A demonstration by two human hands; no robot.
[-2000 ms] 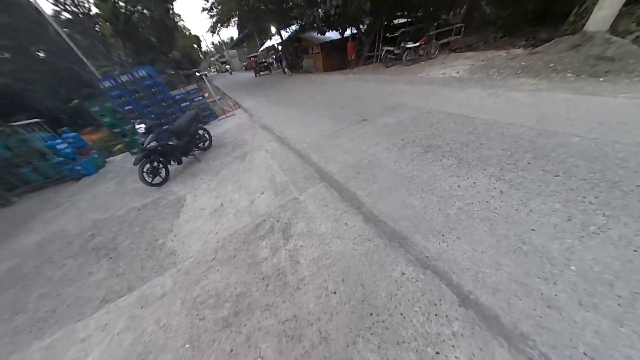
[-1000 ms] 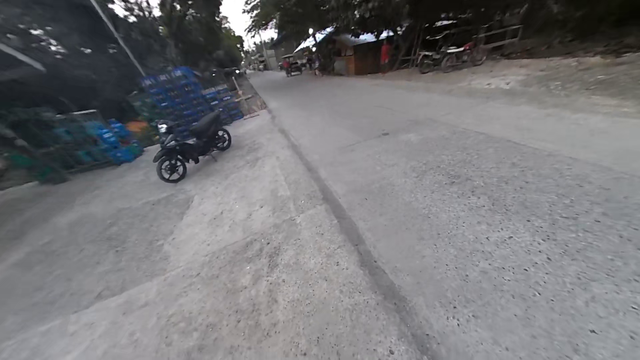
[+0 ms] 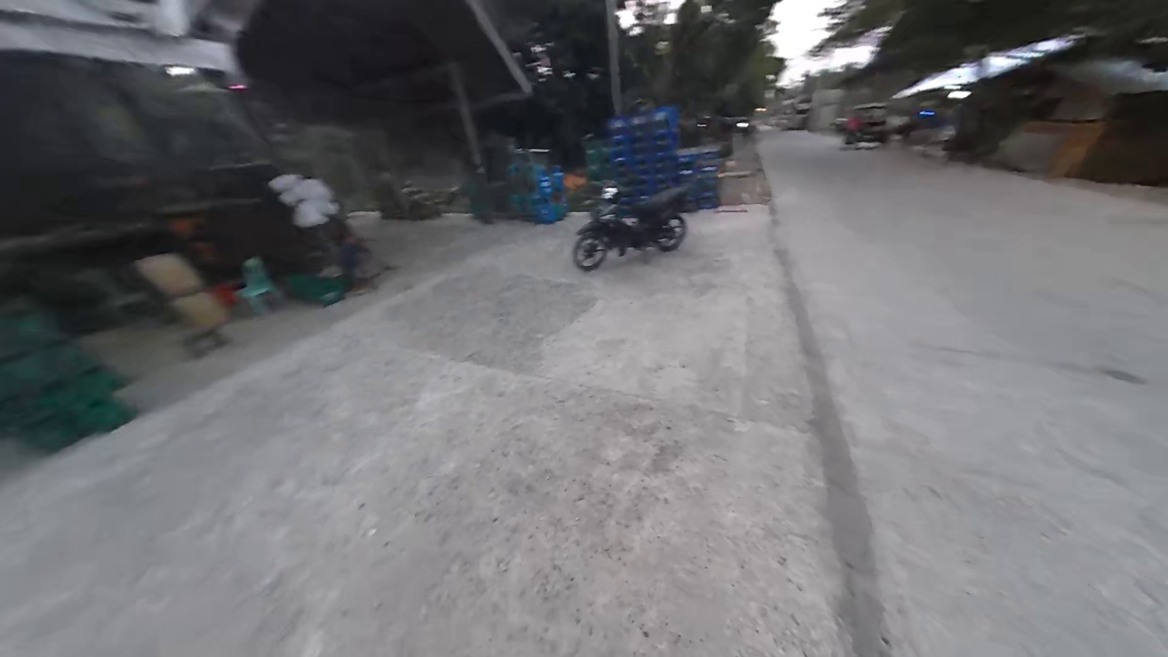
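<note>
Neither my left hand nor my right hand shows in the head view, so what they hold or touch is hidden. Ahead, a dark motorcycle (image 3: 631,226) stands upright on the concrete roadside, its front wheel toward the left. Behind it rise stacked blue crates (image 3: 646,151), with more blue and teal items (image 3: 545,192) to their left. A dark seam (image 3: 826,411) in the pavement runs from the bottom of the view toward the far road.
Green crates (image 3: 59,383) are stacked at the left edge. A small green plastic chair (image 3: 258,285) and a green basin (image 3: 317,288) stand by a dark roofed shelter. A vehicle (image 3: 867,128) is far up the road (image 3: 985,319); low-roofed stalls (image 3: 1049,128) line its right side.
The view has swung left, so the shelter, the chair and the green crates at the left now show. The motorcycle stays parked by the blue crates.
</note>
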